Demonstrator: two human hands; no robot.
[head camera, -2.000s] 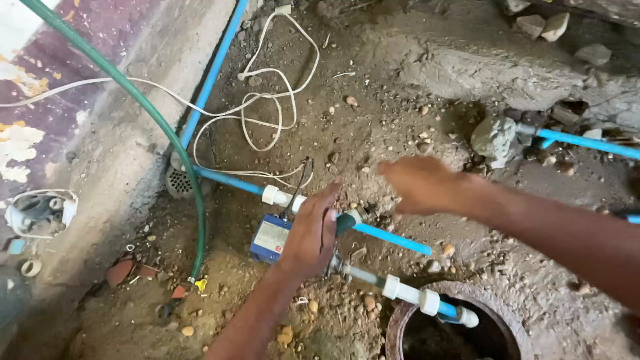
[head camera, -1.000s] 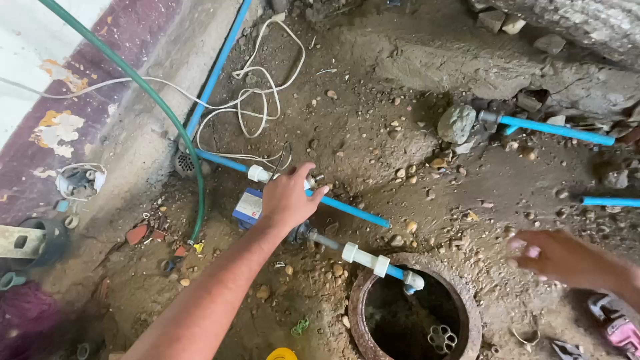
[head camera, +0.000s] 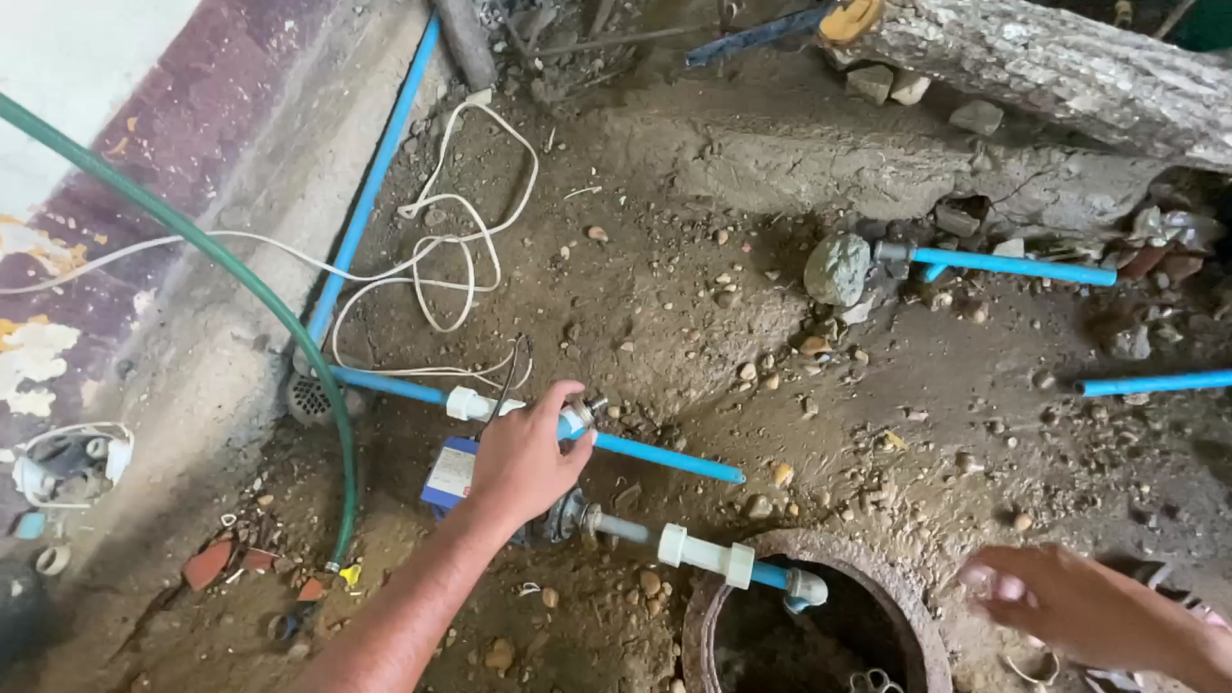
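Observation:
My left hand (head camera: 529, 457) is curled over the top of a blue water pump (head camera: 450, 474), its fingers around a pipe fitting with a metal end (head camera: 580, 416). Just beyond it, a blue PVC pipe (head camera: 669, 456) runs to the right and ends above the soil. From the pump's side a grey pipe leads to a white union coupling (head camera: 705, 555) and a blue elbow (head camera: 806, 589) over a round well opening (head camera: 709, 602). My right hand (head camera: 1049, 592) is over the mud right of the well, slightly blurred, and seems to hold nothing.
A green hose (head camera: 260, 289) hangs across the left. White cable (head camera: 467, 207) lies looped on the soil near a blue pipe (head camera: 380, 178) along the wall. Another blue pipe (head camera: 1020, 264) lies by a rock (head camera: 836, 270). A log (head camera: 1039, 77) rests at the upper right.
My right hand has moved away from the pump to the right side, beyond the well. My left hand remains at the pump's top. The view has shifted somewhat.

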